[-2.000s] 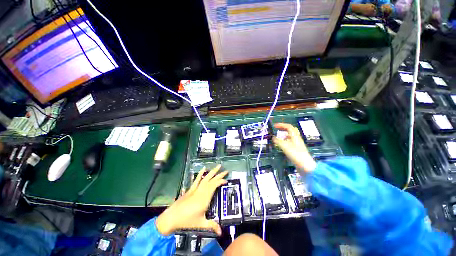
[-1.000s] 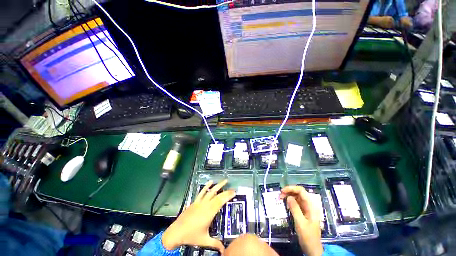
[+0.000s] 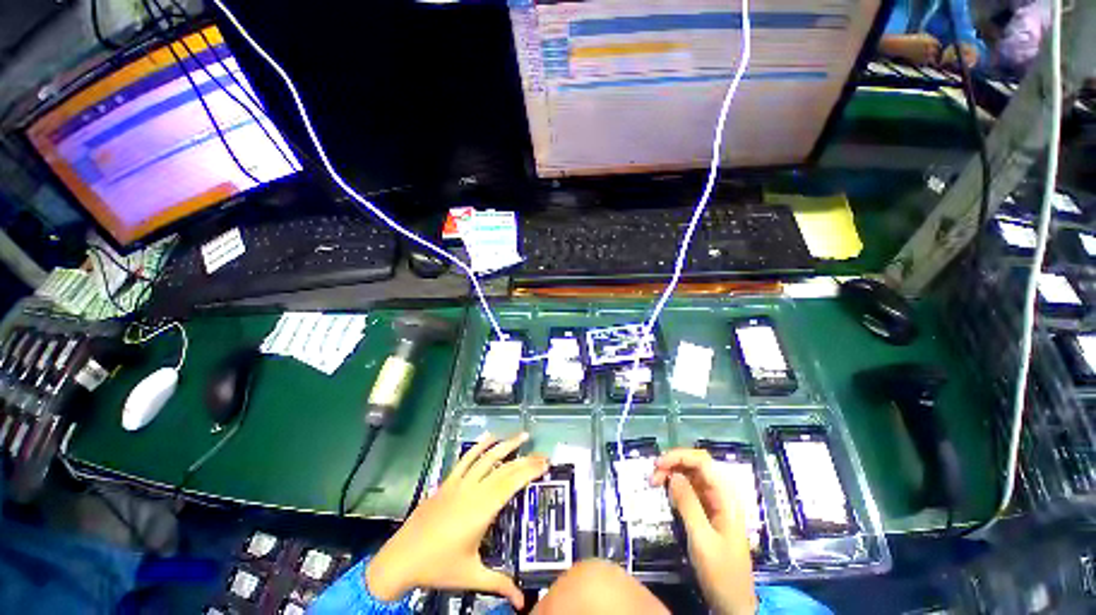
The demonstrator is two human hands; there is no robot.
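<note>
A clear blister tray (image 3: 868, 529) holds several dark handsets with white labels. A handset with a patterned dark face (image 3: 547, 525) lies at the front left, and another patterned one (image 3: 620, 345) lies across the back row. My left hand (image 3: 451, 529) rests with fingers spread over the front-left handsets, partly hiding one. My right hand (image 3: 709, 511) has thumb and forefinger close together at the right edge of a white-labelled handset (image 3: 647, 495) in the front row; whether they pinch anything is unclear. A loose white slip (image 3: 692, 368) lies in the back row.
White cables (image 3: 719, 132) hang across the view to the tray. A scanner (image 3: 391, 382) and white mouse (image 3: 149, 399) lie left; a black scanner (image 3: 919, 421) lies right. Keyboards (image 3: 661, 243) and monitors (image 3: 685, 96) stand behind. My knee (image 3: 599, 589) shows at the tray's front edge.
My right hand has moved from the back row to the front-row handset, uncovering the loose white slip. My left hand stays over the front-left handsets. The view has shifted slightly.
</note>
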